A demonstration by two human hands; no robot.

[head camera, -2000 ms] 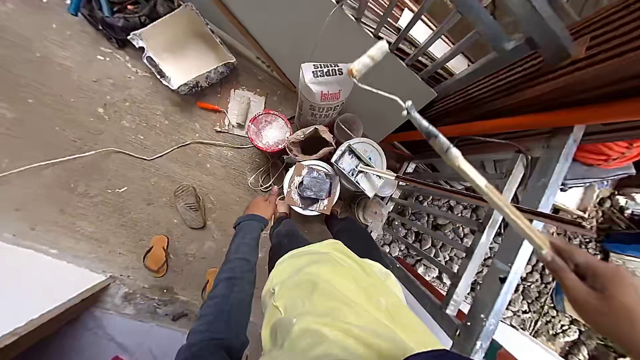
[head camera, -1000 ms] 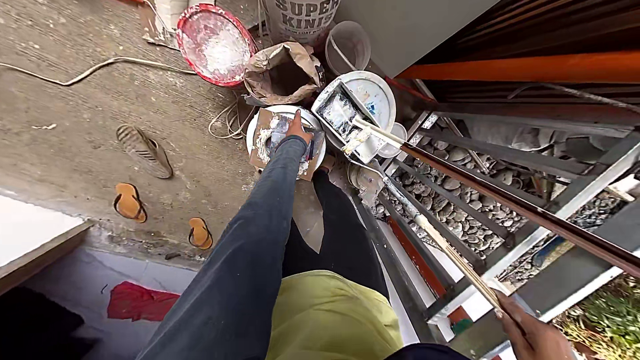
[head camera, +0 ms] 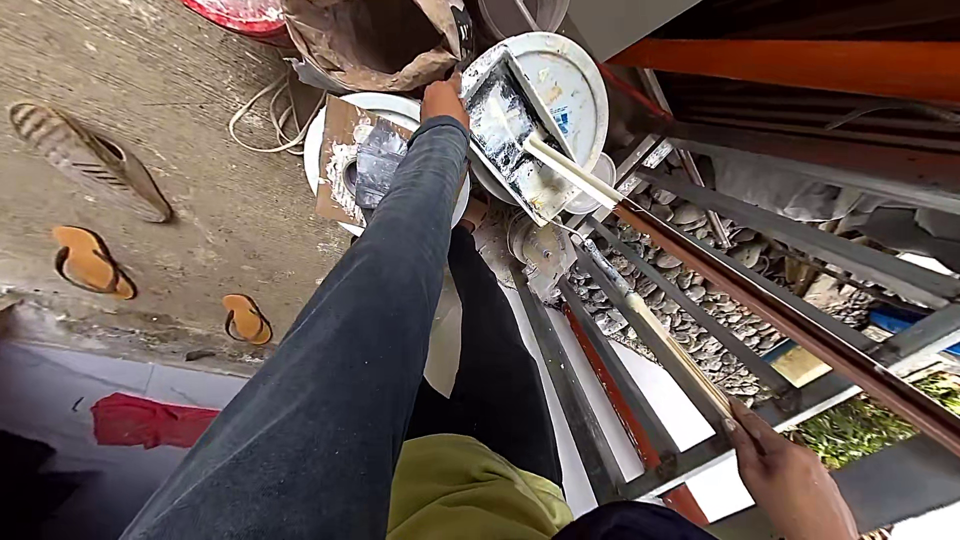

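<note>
My right hand grips the wooden pole of a paint roller at the lower right. The pole slants up left to its wire frame beside the paint tray; the roller head cannot be made out. My left hand is at the tray's left edge, its fingers partly hidden, so its hold is unclear. The white and black smeared tray lies tilted on a white bucket lid. Left of it, cardboard with white compound and a flat grey blade rests on another white lid.
An opened paper bag and a red tub stand beyond the lids. A second pole crosses the metal railing at right. Sandals and a slipper lie on the concrete at left, near a looped cord.
The roller, held up in the air at first, has come down beside the tray. My left hand has moved from left of the cardboard, across it, to the tray's edge. The view is closer.
</note>
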